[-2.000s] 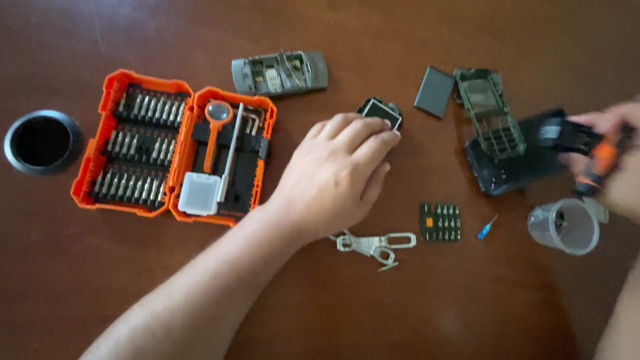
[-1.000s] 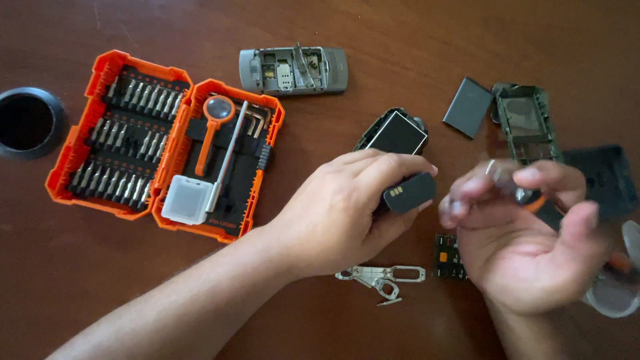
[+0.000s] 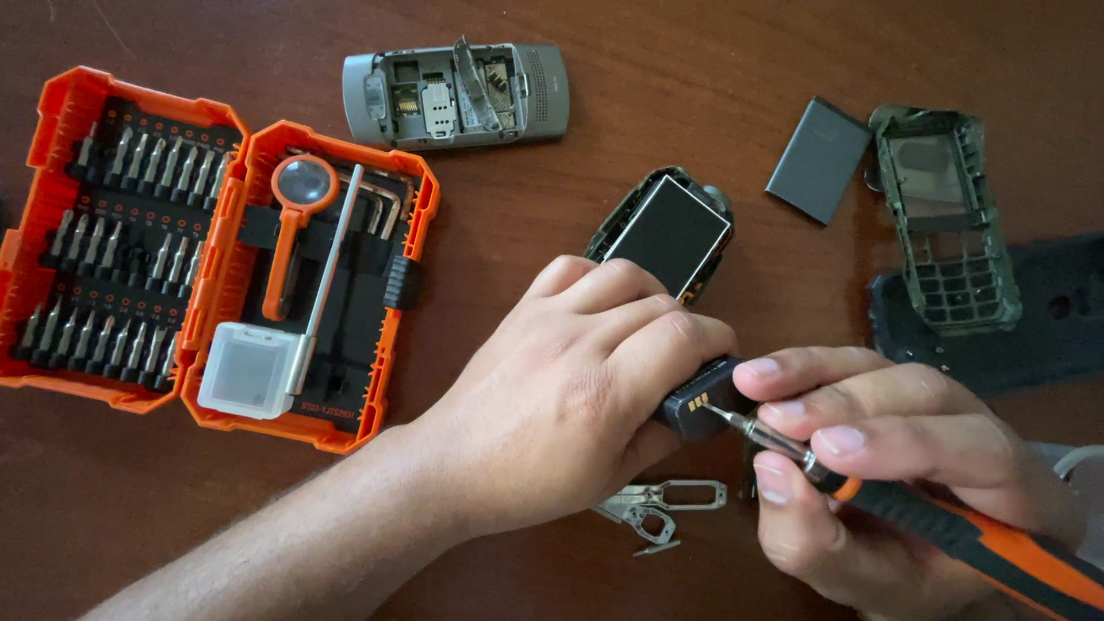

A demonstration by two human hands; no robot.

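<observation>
My left hand (image 3: pixel 578 397) grips a black phone battery (image 3: pixel 690 420) with gold contacts on its end. In my right hand (image 3: pixel 880 466) is an orange and black precision screwdriver (image 3: pixel 940 517), its thin tip at the battery's contacts. Just beyond my left knuckles lies an opened phone body (image 3: pixel 668 233) with its screen up, partly covered by that hand. Below the hands are pale metal frame parts (image 3: pixel 660 509). Some dark thing between the hands is mostly hidden.
An orange bit case (image 3: pixel 228 285) with bits and a magnifier lies open at left. Behind are a grey phone with its back off (image 3: pixel 457 95) and a dark flat battery (image 3: pixel 818 161). A green phone housing (image 3: pixel 944 216) rests partly on a black case (image 3: pixel 1056 302) at right.
My left hand has picked up the black battery, first seen in it one second ago. My right hand has come in from the far right, and the screwdriver now meets the battery's contact end.
</observation>
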